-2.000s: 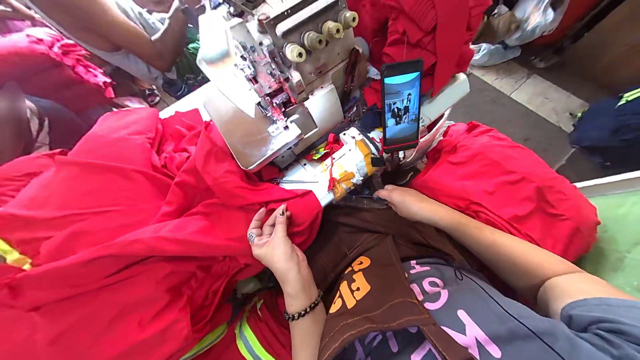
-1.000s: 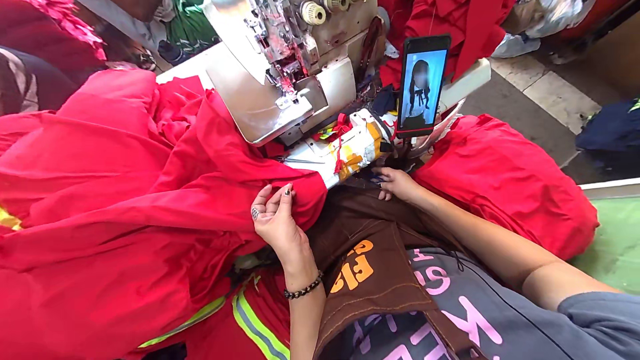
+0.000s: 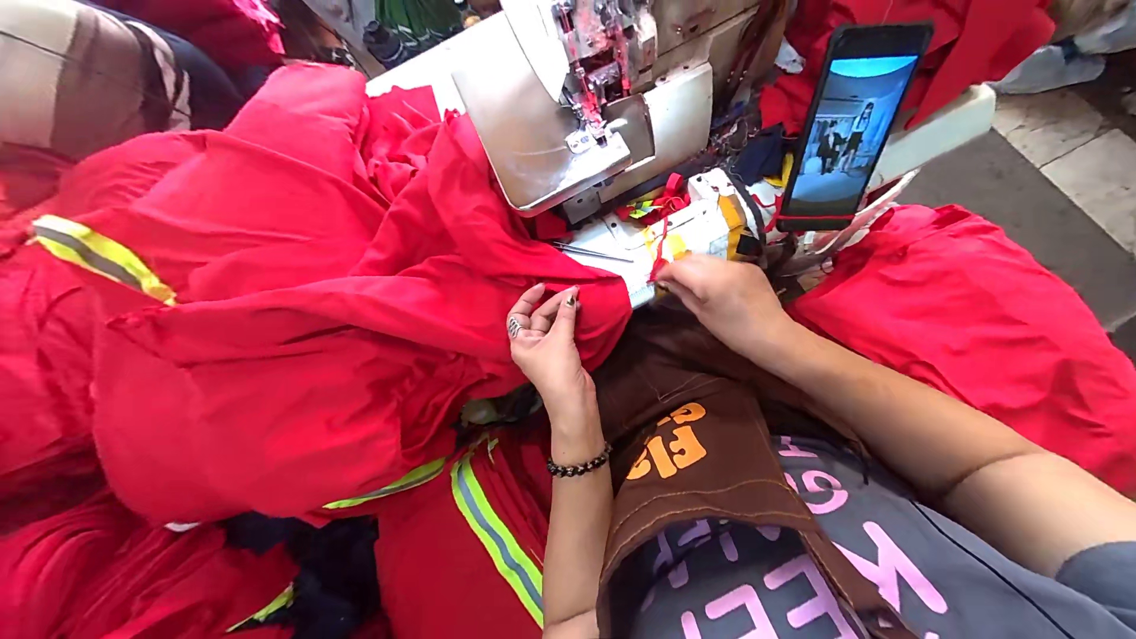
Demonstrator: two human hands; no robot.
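Observation:
My left hand (image 3: 548,342), with a ring and a beaded bracelet, pinches the edge of a red cloth garment (image 3: 355,257) between thumb and fingers. The garment spreads left and carries yellow-grey reflective tape (image 3: 102,257). My right hand (image 3: 714,293) has its fingertips at a thin red strip (image 3: 659,244) on the white bed of the sewing machine; whether it grips the strip is hard to tell. Metal tweezers (image 3: 593,253) lie on that bed beside the garment's edge. Above are the machine's metal cover plate (image 3: 524,133) and its needle area (image 3: 590,124).
A phone (image 3: 852,124) showing a video stands upright right of the machine bed. Red cloth (image 3: 976,328) is heaped at the right, and more reflective-taped red garments (image 3: 497,524) lie below my left hand. Part of another person (image 3: 80,80) shows at the upper left.
My right hand has moved from beside the lower edge of the machine bed up to the red strip on it. The left hand stays at the garment's edge.

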